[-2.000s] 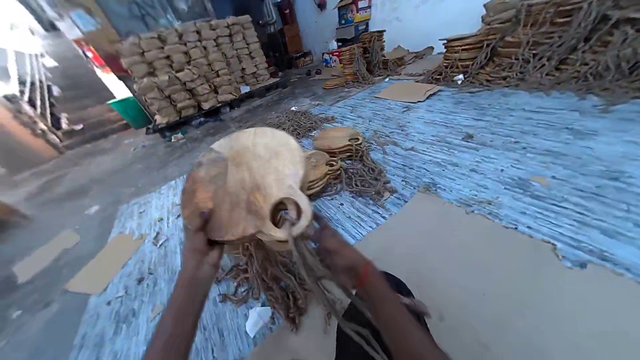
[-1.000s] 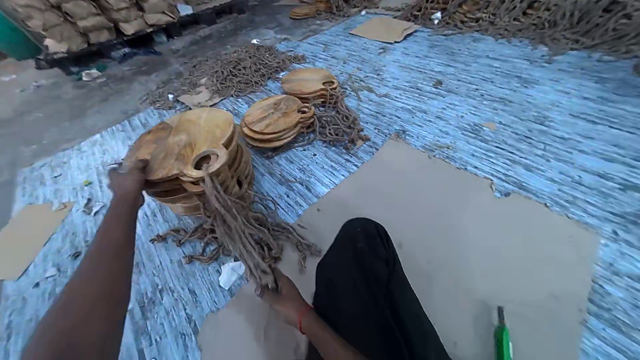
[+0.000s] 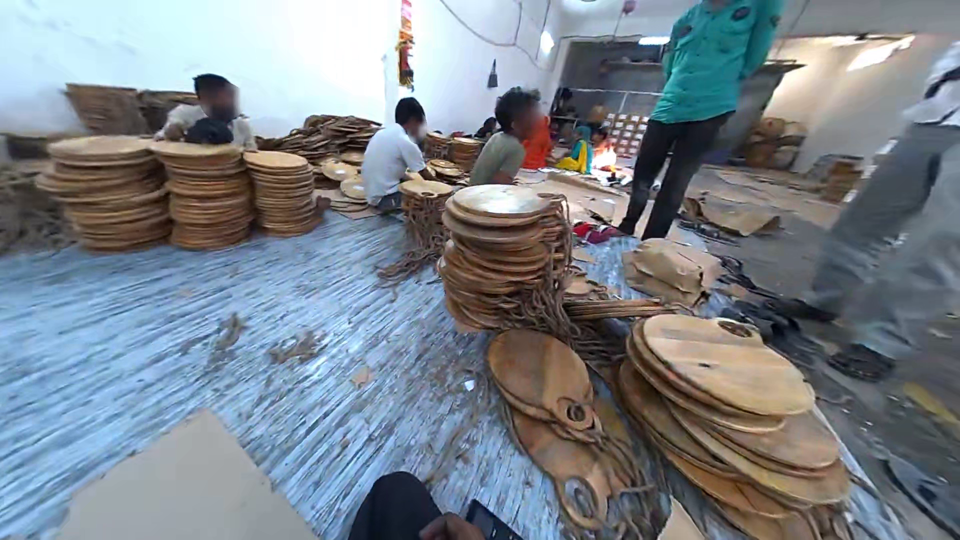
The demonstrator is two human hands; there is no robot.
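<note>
My right hand [image 3: 452, 527] shows only in part at the bottom edge, beside my dark-clothed knee [image 3: 397, 506]. A black phone-like object [image 3: 491, 521] touches or lies close against it; whether the fingers hold it cannot be told. My left hand is out of view. Nearest in front are round wooden boards with ring handles [image 3: 538, 371], brown rope tied to them. To their right, a leaning pile of similar boards [image 3: 724, 364] rests on the floor. Behind stands a tall stack of round boards [image 3: 499, 247] with rope hanging down its right side.
Board stacks [image 3: 109, 195] stand at the left. A cardboard sheet [image 3: 184, 487] lies on the blue-white floor covering. Several people sit among stacks; a person in a green shirt [image 3: 701, 67] stands behind, another at the right edge. A brown wrapped bundle [image 3: 671, 266] sits near them.
The view has swung far to another side of the room. One second ago my left hand was on a board stack and my right hand held its ropes; that stack is no longer identifiable.
</note>
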